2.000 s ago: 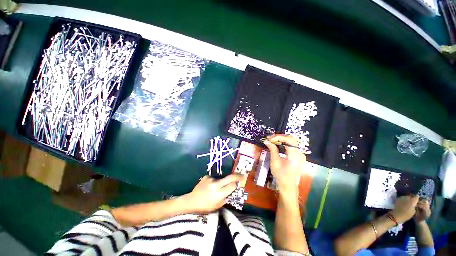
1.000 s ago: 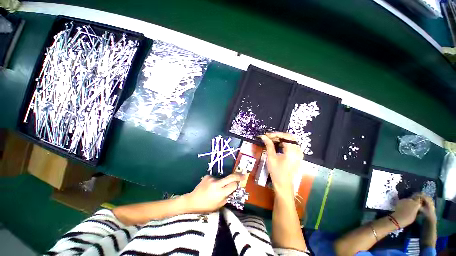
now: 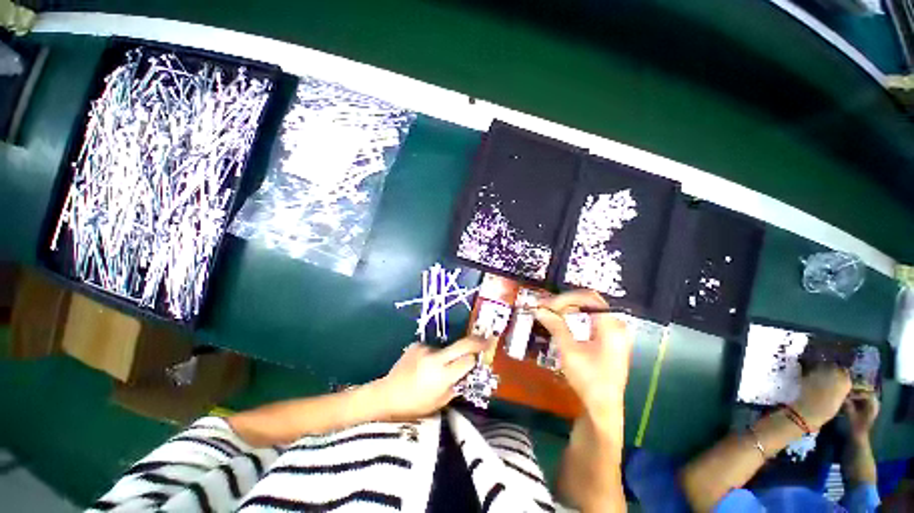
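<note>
A silvery-white fixture (image 3: pixel 491 317) lies at the left end of the orange mat (image 3: pixel 531 386). My left hand (image 3: pixel 433 377) rests with its fingers on the fixture's lower part, beside a small pile of whitish parts (image 3: pixel 477 386). My right hand (image 3: pixel 591 346) is over the mat and holds thin dark tweezers (image 3: pixel 601 310), their tip near the top of a pale block (image 3: pixel 520 334). Whether the tweezers hold a small part is too small to tell. Several thin white pieces (image 3: pixel 436 301) lie loose left of the fixture.
Behind the mat are three black trays, with purplish specks (image 3: pixel 496 245), white parts (image 3: pixel 601 240) and a few bits (image 3: pixel 708 286). At left are a large heaped tray (image 3: pixel 160 185) and a clear bag (image 3: pixel 326 175). Another person's hands (image 3: pixel 824 393) work at right.
My right hand has moved from the edge of the left small tray back over the mat, towards me and slightly right. My left hand has hardly moved.
</note>
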